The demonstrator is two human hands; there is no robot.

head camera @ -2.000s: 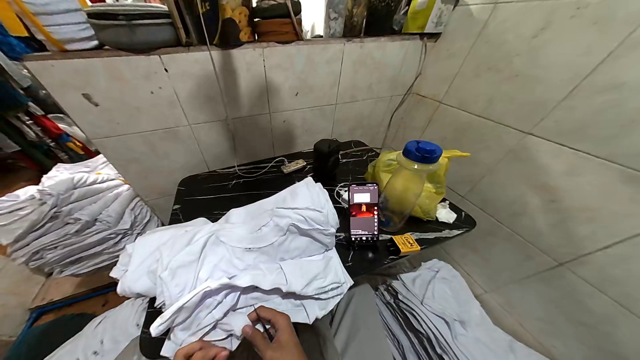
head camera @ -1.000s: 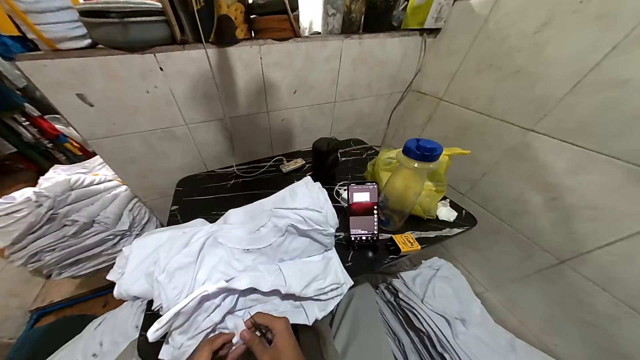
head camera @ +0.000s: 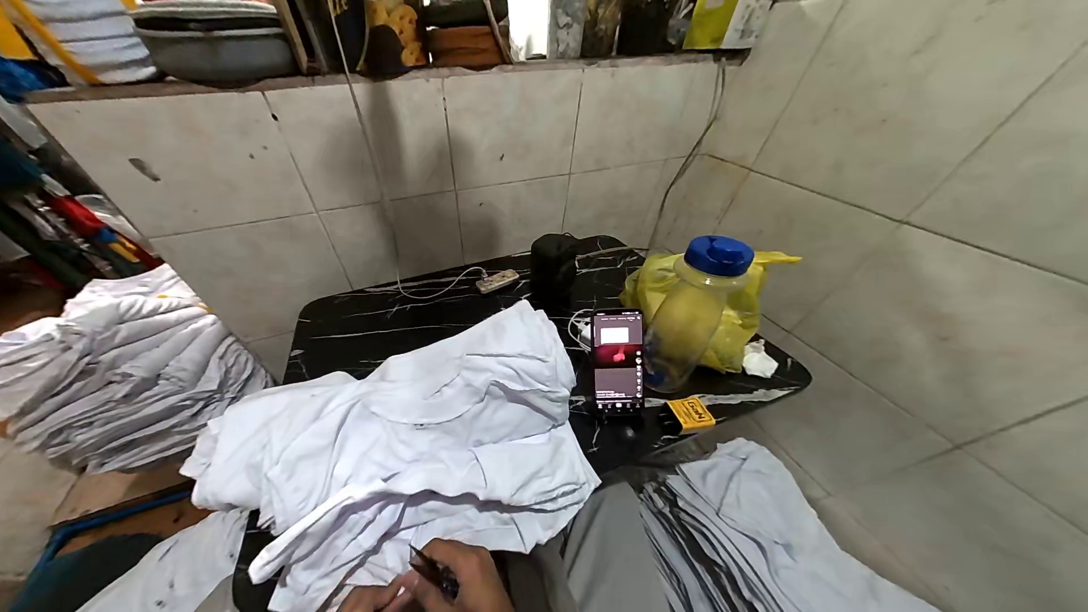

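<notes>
A white T-shirt [head camera: 459, 425] lies spread and rumpled over the black marble-patterned table, its near edge hanging toward my lap. My right hand [head camera: 467, 574] is closed around a small dark pointed tool [head camera: 435, 571], perhaps thread snips, with its tip over the near edge of the cloth. Close beside it on the left, my left hand [head camera: 378, 595] pinches the white fabric; the frame's bottom edge cuts off part of it. Right of the shirt stands a lit smartphone [head camera: 618, 361], with a blue-lidded plastic bottle [head camera: 684, 319] beside it.
A yellow plastic bag [head camera: 735, 327] sits behind the bottle, and a small yellow box [head camera: 691, 414] near the table edge. Farther back are a power strip [head camera: 497, 281] and a black cylindrical object [head camera: 553, 265]. Piled white garments [head camera: 127, 365] stand at left; more white cloth [head camera: 756, 518] lies at lower right.
My hands have shifted slightly at the near edge of the shirt and stay close together. The shirt and the things on the table have not plainly moved.
</notes>
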